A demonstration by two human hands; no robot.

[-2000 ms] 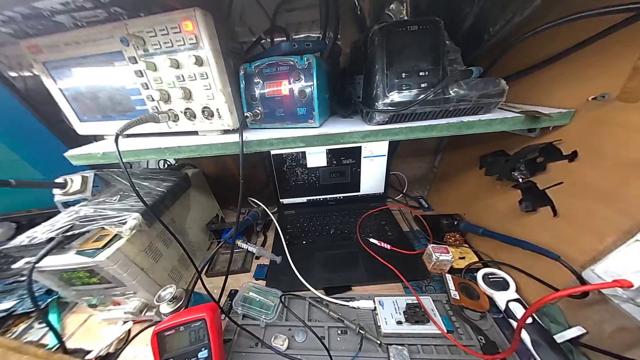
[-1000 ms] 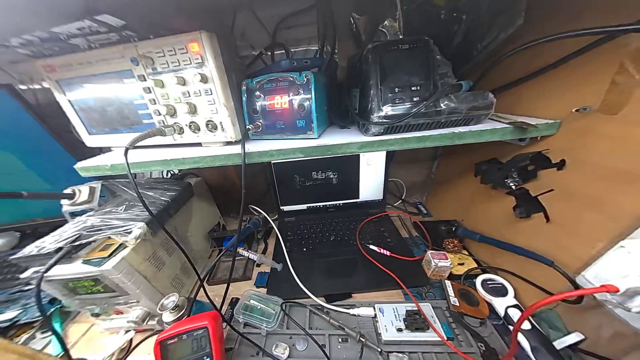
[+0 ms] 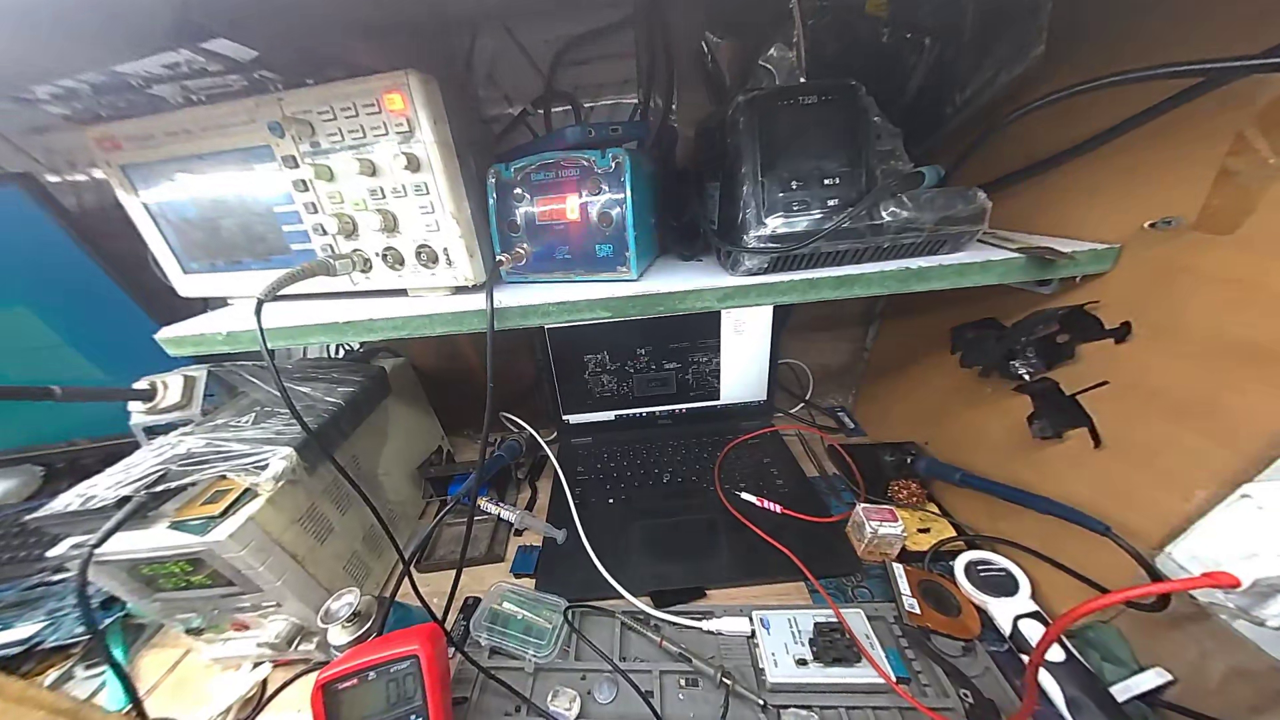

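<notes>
Neither of my hands shows in the head view. A black laptop [image 3: 680,500] stands in the middle with a circuit layout on its screen. A red test lead with a probe [image 3: 762,503] lies over its keyboard. In front, a white chip programmer with a black socket [image 3: 815,650] rests on a grey work mat [image 3: 610,685], a white cable plugged into its left side. A red multimeter [image 3: 385,680] is at the bottom left of the mat. Left of the laptop lies a flux paste syringe [image 3: 510,515]. A clear plastic box [image 3: 520,622] sits on the mat.
A green-edged shelf [image 3: 640,310] carries an oscilloscope [image 3: 300,190], a blue Bakon soldering station [image 3: 570,215] and a black plastic-wrapped station [image 3: 820,180]. Below left is a bench instrument [image 3: 270,510]. A white handheld magnifier [image 3: 1010,610] lies at right. Black cables hang from the shelf.
The laptop screen's drawing has changed in size, shrinking and then growing again. The view shifted slightly. No object has plainly moved.
</notes>
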